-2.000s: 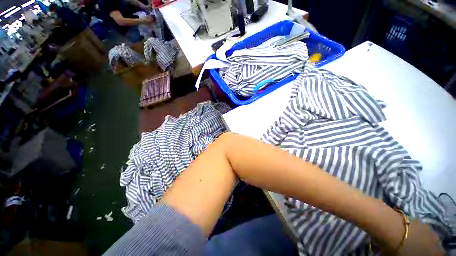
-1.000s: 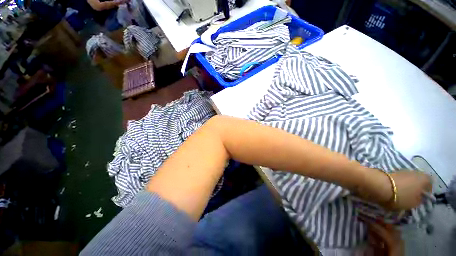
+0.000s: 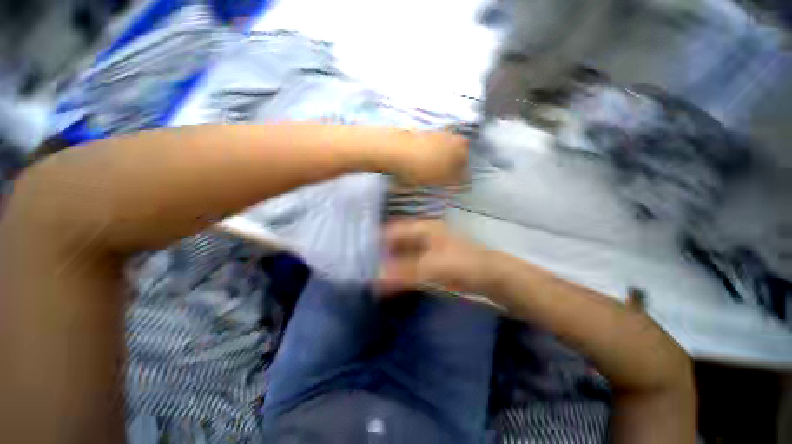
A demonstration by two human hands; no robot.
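The view is strongly blurred. A striped garment (image 3: 334,221) lies on the white table and hangs over its front edge. My left hand (image 3: 437,159) is on the cloth near the middle, fingers not clear. My right hand (image 3: 425,256) is just below it, at the table's front edge, with its fingers at the garment's edge. Cloth shows between the two hands. Whether either hand grips it cannot be told. The needle area is not clear.
A blue basket (image 3: 185,97) with striped cloth is at the upper left. A bunched striped heap (image 3: 664,156) is at the right on the white table (image 3: 556,230). More striped cloth (image 3: 195,347) is below the table at the left.
The view has swung right and down, so the basket now sits at the upper left. My right hand and forearm have come clearly into view. My lap now shows.
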